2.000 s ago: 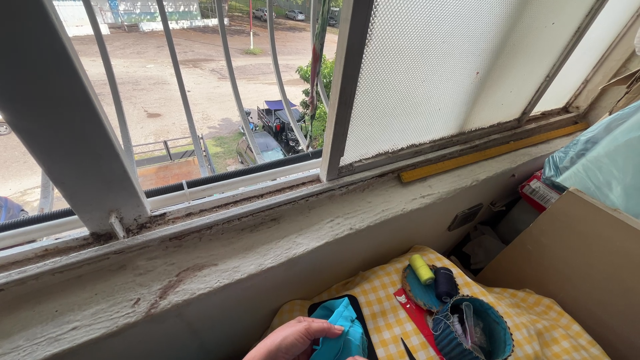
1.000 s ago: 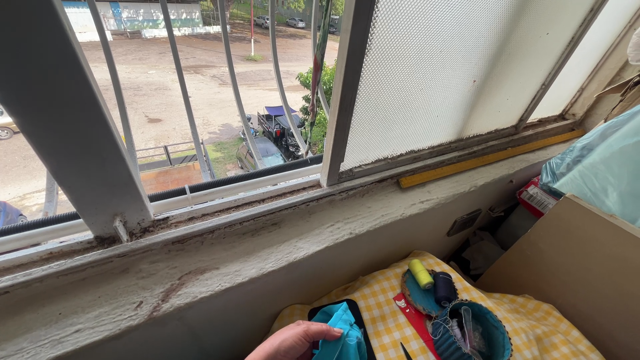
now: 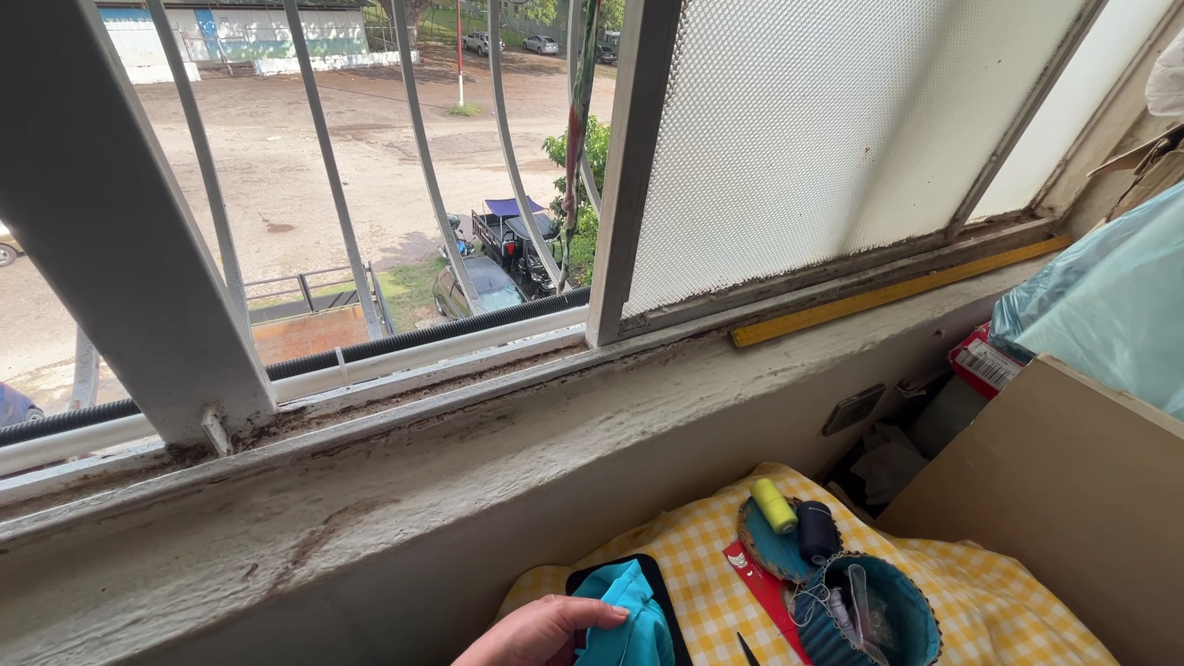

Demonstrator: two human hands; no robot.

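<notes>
At the bottom edge, my left hand [image 3: 546,631] pinches a turquoise cloth [image 3: 625,615] between thumb and fingers, over a black flat object [image 3: 662,592]. My right hand is out of view. To the right, a yellow thread spool [image 3: 773,506] and a dark blue thread spool [image 3: 817,532] lie on a round turquoise lid [image 3: 770,546]. Beside it stands an open round sewing box [image 3: 911,592] holding thread and small clear items. A red card [image 3: 766,597] lies partly behind the box, and a dark pointed tip [image 3: 747,650] shows at the bottom edge.
A yellow-and-white checked cloth [image 3: 698,555] covers the surface under these things. Behind it runs a worn windowsill [image 3: 444,490] with a yellow strip [image 3: 897,291] below frosted glass. At the right are a brown board [image 3: 1045,499], a red box [image 3: 986,363] and a pale blue plastic bag [image 3: 1110,296].
</notes>
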